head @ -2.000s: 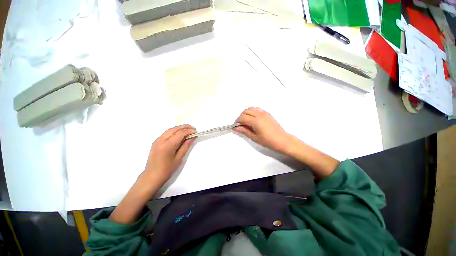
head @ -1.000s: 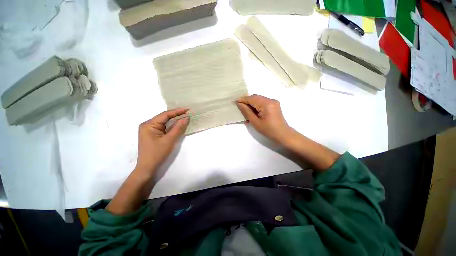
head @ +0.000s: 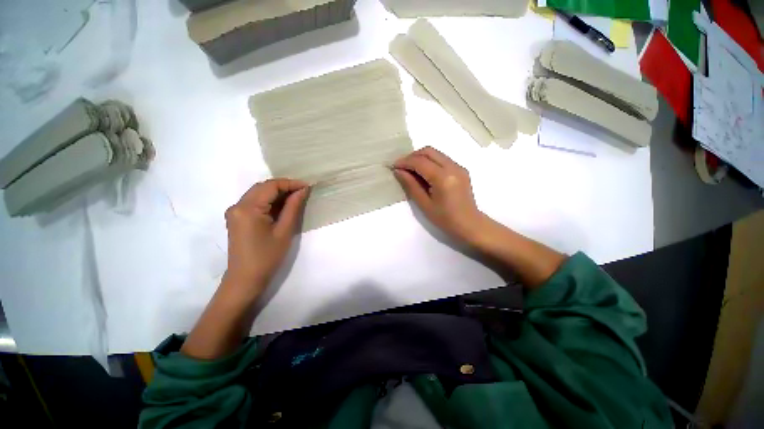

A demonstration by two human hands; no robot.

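A flat grey-beige overlapped layout of strips (head: 327, 117) lies on the white paper in front of me, with fine parallel lines and slightly uneven side edges. My left hand (head: 264, 226) pinches the left end of a strip (head: 352, 178) in the lower part of the layout, thumb against fingertips. My right hand (head: 442, 188) pinches the right end of the same strip. The strip lies on or just over the layout; the exact gap cannot be told.
Loose strips (head: 456, 84) lie crossed right of the layout. Paired stacks stand at left (head: 63, 159) and right (head: 595, 96). A large stack (head: 272, 29) stands at the far side. A pen (head: 591, 32), red piece (head: 668, 75), printed sheet (head: 729, 117) and tape roll (head: 709, 165) lie at right.
The small bundle held between both hands is down, and the layout is now clearly visible. Since one second ago, both hands have moved slightly up and left along the layout.
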